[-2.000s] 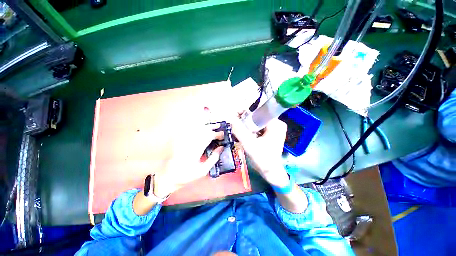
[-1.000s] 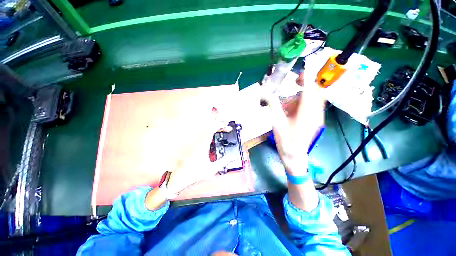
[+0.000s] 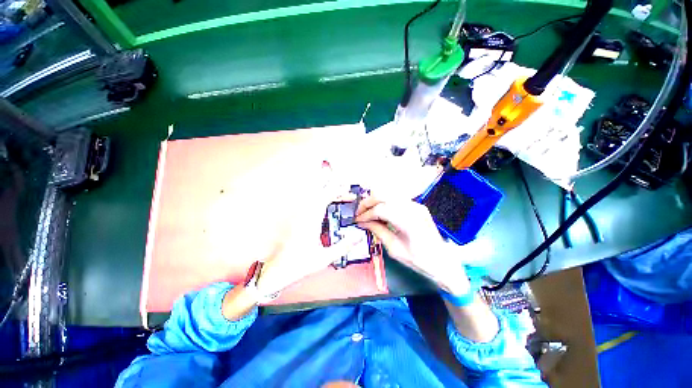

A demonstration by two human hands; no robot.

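A black housing (image 3: 350,246) lies over the right part of the salmon-pink mat (image 3: 197,220). My left hand (image 3: 303,246) holds it from the left, fingers over its lower part. My right hand (image 3: 402,235) is at its upper right edge, with fingertips pinched together on a small dark part (image 3: 346,214). The glare hides the fingers' detail. The glue syringe (image 3: 421,102) with its green cap hangs beyond my right hand. The orange screwdriver (image 3: 501,121) hangs to its right, with its tip end near the blue screw tray (image 3: 461,204).
Black housings stand at the left (image 3: 80,158) and at the right (image 3: 637,140). White paper (image 3: 542,125) lies behind the screwdriver. Blue-handled pliers (image 3: 583,220) and a black cable lie at the right. A cardboard box (image 3: 565,318) is below the bench edge. A person's blue sleeve (image 3: 652,265) shows at far right.
My right hand has let go of the syringe, which hangs upright, and has come back to the housing. The orange screwdriver and the blue tray are uncovered. My left hand stays on the housing.
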